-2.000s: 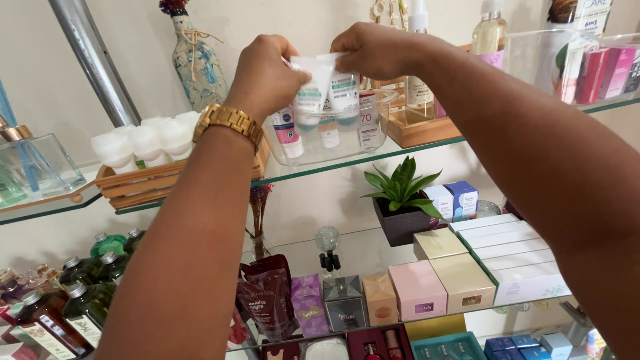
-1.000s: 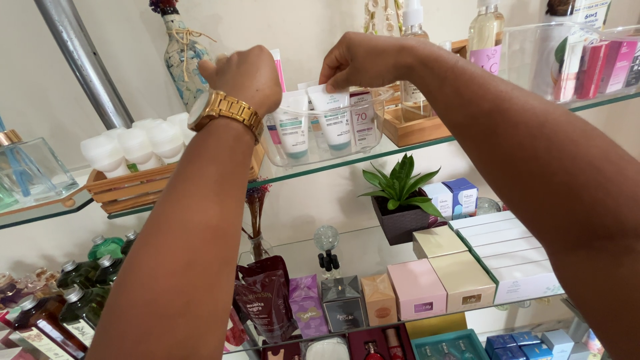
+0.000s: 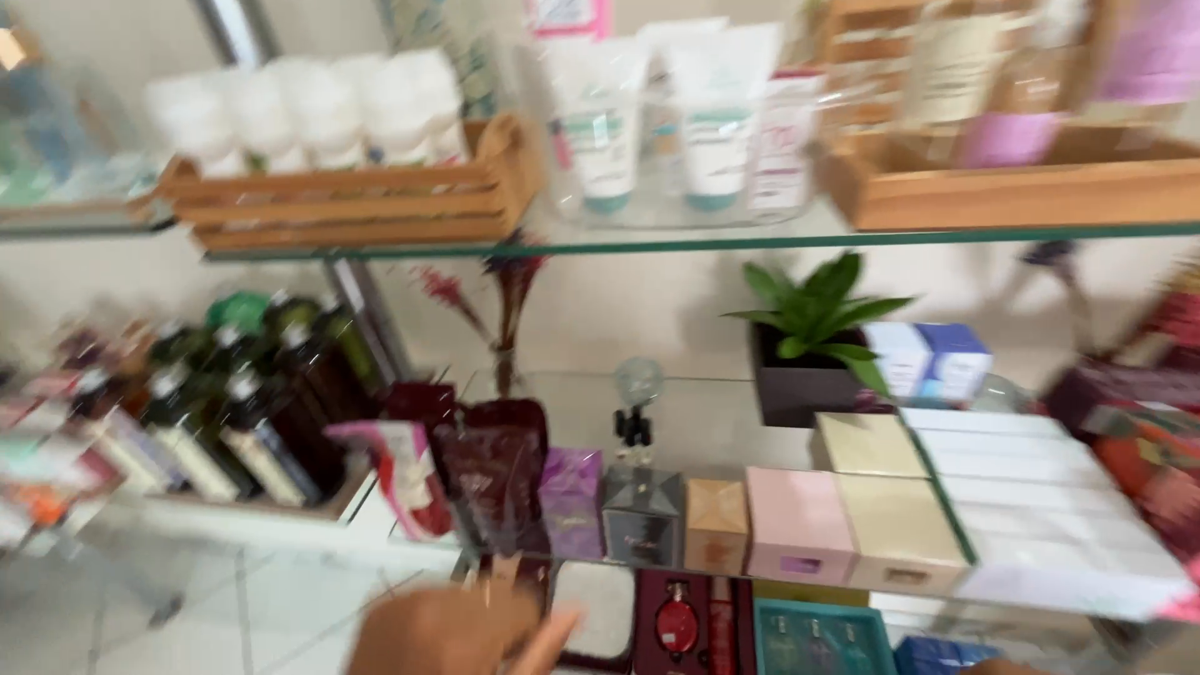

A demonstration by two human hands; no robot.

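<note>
Blurred at the bottom, my left hand point(image 3: 459, 628) is in front of the lower shelf, thumb and a finger apart, nothing seen in it. Only a sliver of what looks like my right hand point(image 3: 994, 667) shows at the bottom edge; its fingers are hidden. On the upper glass shelf, a clear plastic container point(image 3: 670, 223) holds two white squeeze tubes with green caps, the left tube point(image 3: 603, 122) and the right tube point(image 3: 717, 117), both standing cap down. A pink-and-white box point(image 3: 784, 150) stands beside them. Neither hand touches the container.
A slatted wooden crate point(image 3: 347, 206) of white-capped items and a wooden tray point(image 3: 1022, 192) with bottles flank the container. Below are a potted plant point(image 3: 806, 375), dark pouches point(image 3: 497, 469), a pink box point(image 3: 800, 525), white boxes point(image 3: 1022, 487) and dark bottles point(image 3: 281, 431). The glass shelf edge point(image 3: 656, 246) runs across.
Both hands have left the clear container and come down to the bottom of the view. The two tubes, held earlier, now stand released in it. The view has shifted and blurred.
</note>
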